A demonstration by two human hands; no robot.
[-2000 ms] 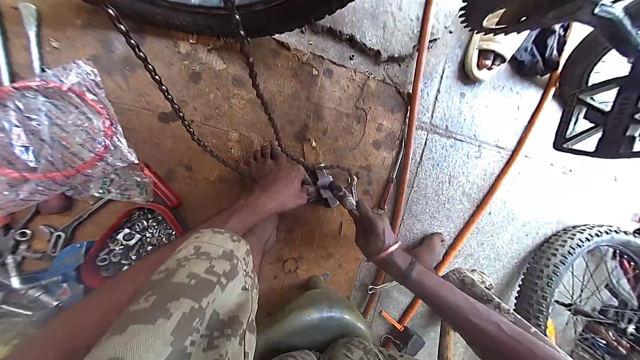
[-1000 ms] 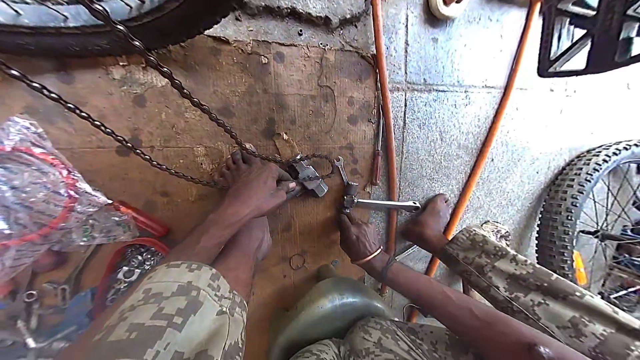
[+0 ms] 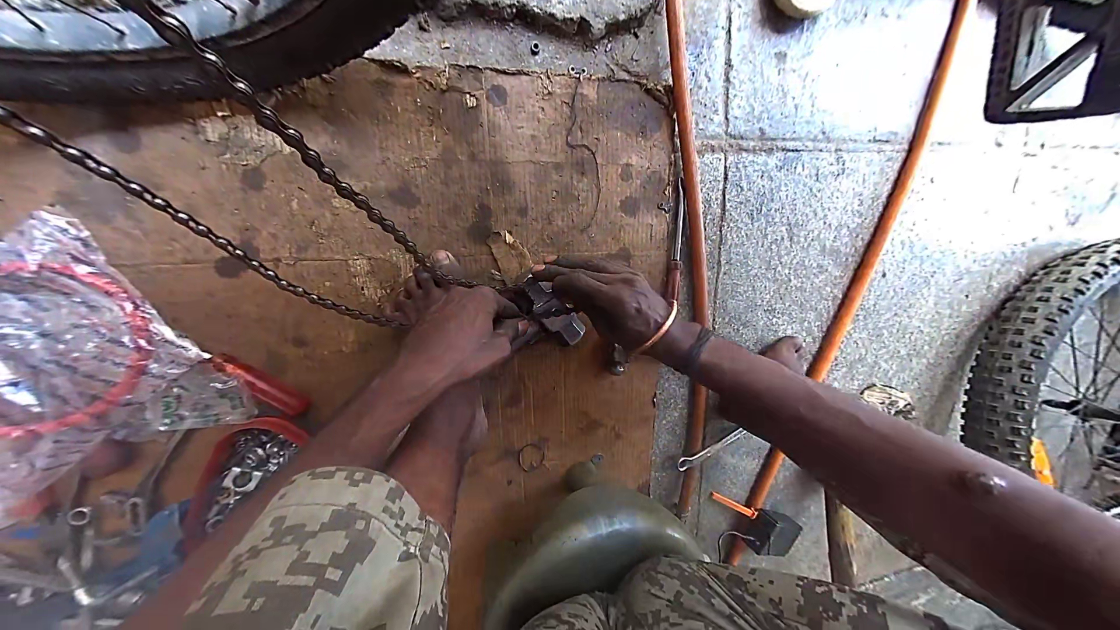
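A long bicycle chain (image 3: pixel 318 162) loops down from a wheel at the top left to my bare foot on the cardboard. At its lower end my left hand (image 3: pixel 464 337) grips a dark metal block-like tool (image 3: pixel 553 313), beside the toes. My right hand (image 3: pixel 608 302) reaches over the same tool from the right, fingers bent at the chain end; what its fingertips pinch is hidden. Just below my right wrist lies a small metal tool (image 3: pixel 618 360). A combination wrench (image 3: pixel 713 448) rests by the orange hose, partly under my right forearm.
Orange hoses (image 3: pixel 689 219) run along the floor. A plastic bag (image 3: pixel 66 350), a red-handled tool (image 3: pixel 267 383) and a red tray (image 3: pixel 208 477) of small metal parts lie left. A bicycle wheel (image 3: pixel 1006 376) stands right. A rounded green object (image 3: pixel 595 542) sits between my legs.
My right hand has moved from beside the wrenches up to the metal block and chain end. The wrench it was at a second ago now lies lower, under my forearm. My left hand stays at the block.
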